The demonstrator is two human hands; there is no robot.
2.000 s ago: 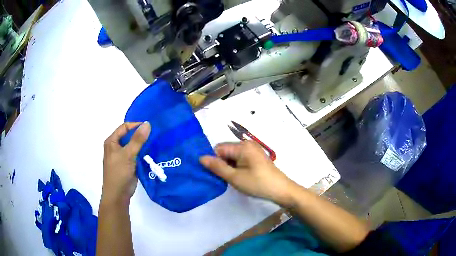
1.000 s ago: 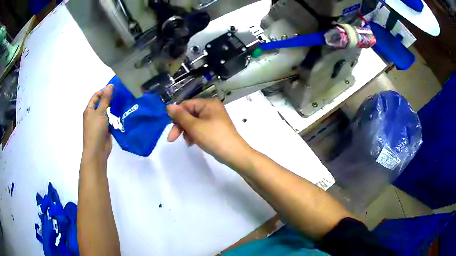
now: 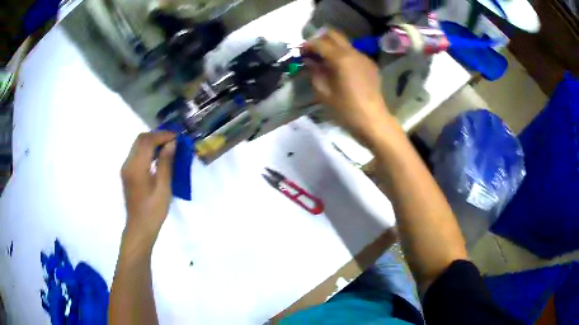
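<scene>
The blue pouch (image 3: 182,168) is at the needle area at the left end of the machine arm, mostly hidden by my left hand and the machine head. My left hand (image 3: 149,171) grips it at its left side. My right hand (image 3: 343,76) is raised over the machine arm near the green dot of the tape folder (image 3: 257,73). Its fingers are blurred at the blue binding tape (image 3: 367,44); whether they pinch it cannot be told. The yellowish piece (image 3: 211,146) shows just right of the pouch.
Red-handled thread snips (image 3: 295,192) lie on the white table (image 3: 241,254). A blue pouch pile (image 3: 79,289) lies at the lower left. The wrapped tape guide roll (image 3: 416,41) is on the machine. A plastic bag with blue contents (image 3: 482,159) is at the right.
My right hand has left the pouch and moved up and right to the tape folder. The pouch shows less and its printed lettering is out of sight. My left hand is slightly lower and further right.
</scene>
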